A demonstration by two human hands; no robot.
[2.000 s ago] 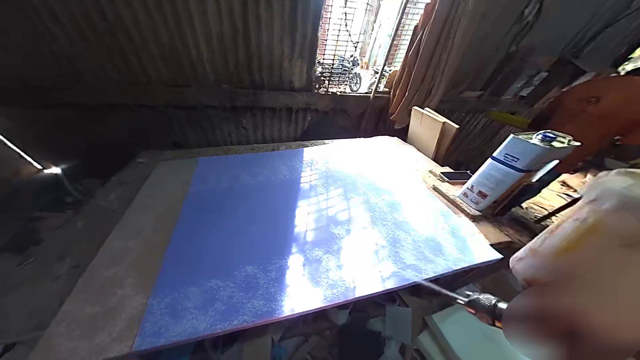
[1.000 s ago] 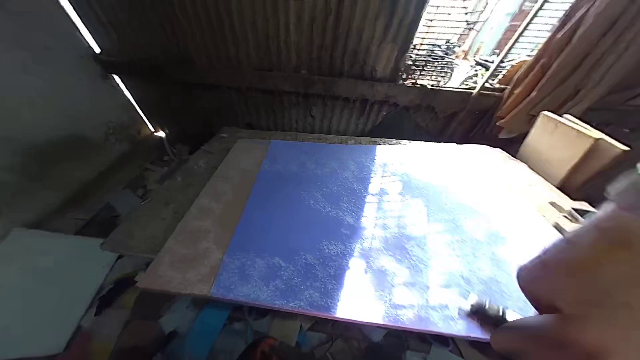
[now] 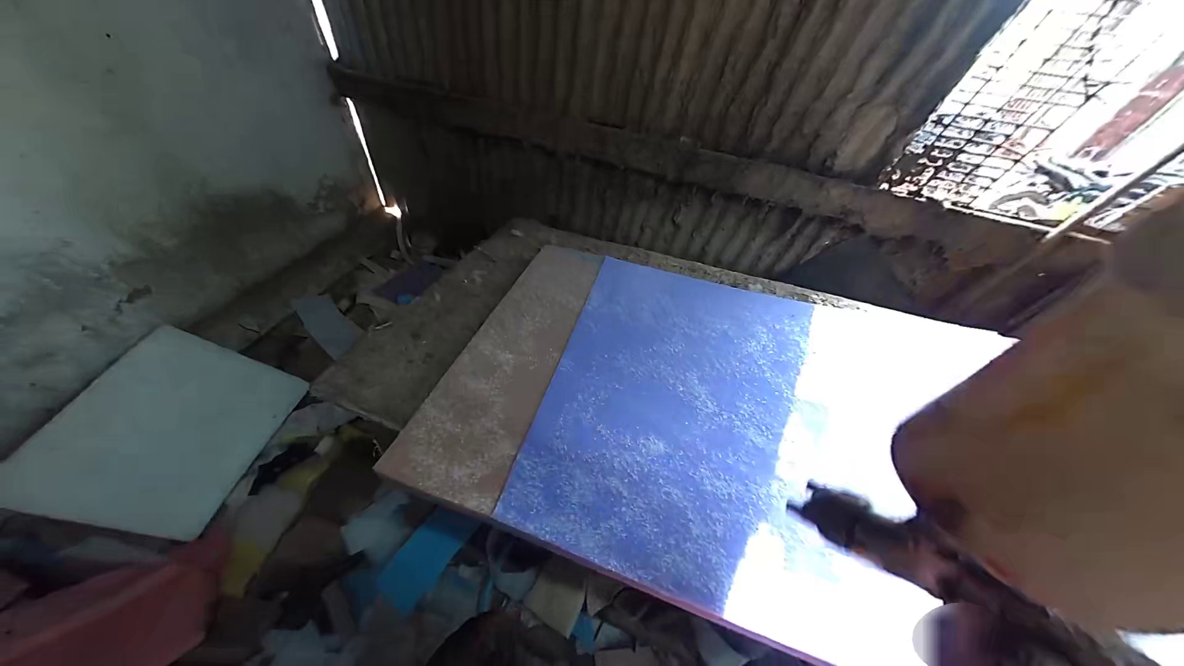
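A large flat board (image 3: 444,425) lies on a worn worktable (image 3: 416,347), and a blue-violet sheet (image 3: 657,416) covers all of it but a bare brown strip on the left. White speckles dot both surfaces, and glare washes out the sheet's right part. Over that part points the nozzle of what looks like a spray gun (image 3: 860,527). My right hand (image 3: 962,634) is blurred at the lower right and appears closed around this tool. Above the nozzle a big tan-brown blurred shape fills the right side; whether it is the tool's cup or part of my hand is unclear. My left hand is out of view.
A pale flat panel (image 3: 157,435) lies at the left near a stained wall (image 3: 185,139). Scraps and offcuts (image 3: 425,555) litter the floor, with a red object (image 3: 120,601) at lower left. Corrugated metal sheeting (image 3: 601,83) and a mesh window (image 3: 1008,111) stand behind the table.
The view has swung far to the left, bringing in the pale panel and wall. The metal can and the leaning boards have left the view. The tool stays in my right hand.
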